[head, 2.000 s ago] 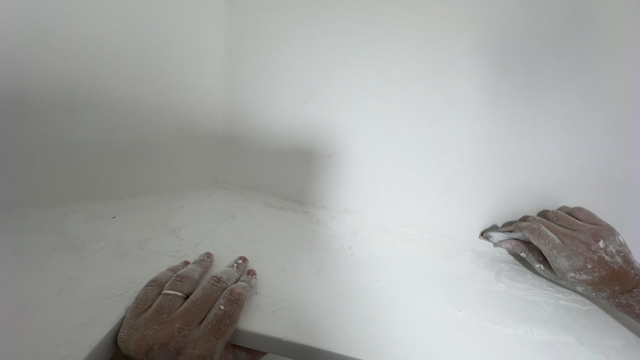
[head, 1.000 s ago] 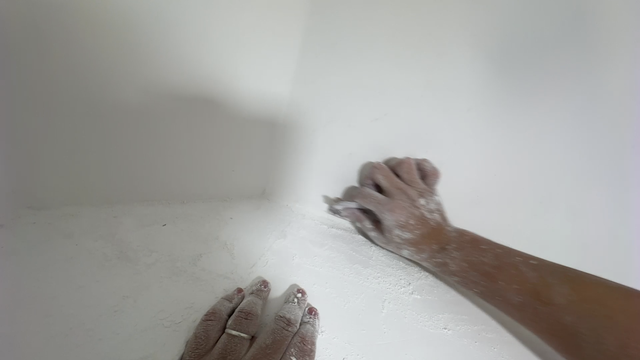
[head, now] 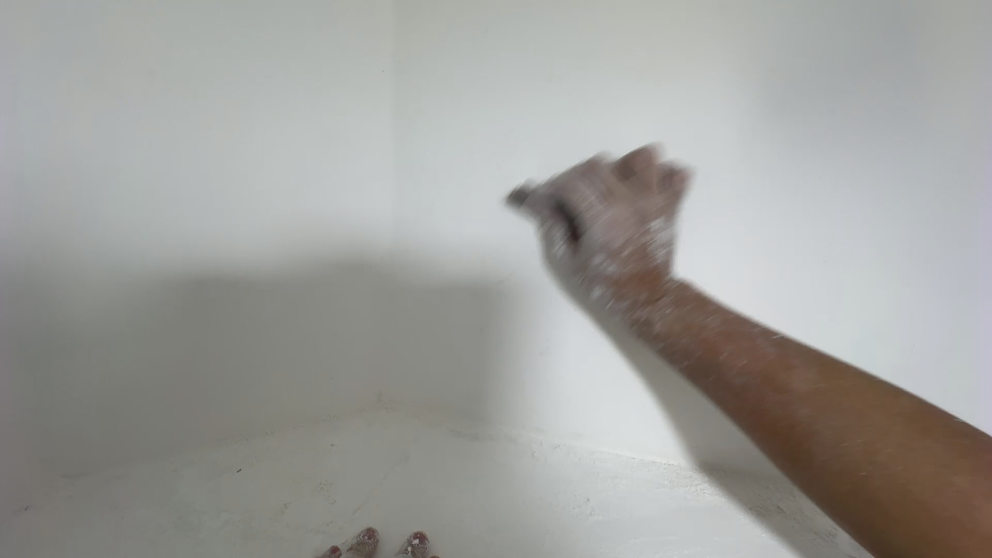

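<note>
My right hand [head: 612, 217], blurred and dusted with white powder, is raised in front of the right-hand white wall [head: 744, 178]. Its fingers are curled, and a small dark-tipped thing [head: 519, 194] sticks out at the thumb side; what it is cannot be made out. Only the fingertips of my left hand [head: 387, 544] show at the bottom edge, spread over the white, dusty ledge [head: 449, 480]; the rest of that hand is out of view.
The left-hand white wall [head: 194, 139] meets the right-hand wall in a corner above the ledge. A broad shadow falls across the lower walls. Small specks and rough patches mark the ledge along its back edge.
My right hand has moved from low by the seam of wall and ledge to higher up the right-hand wall. The view has tilted up, leaving less of my left hand in sight.
</note>
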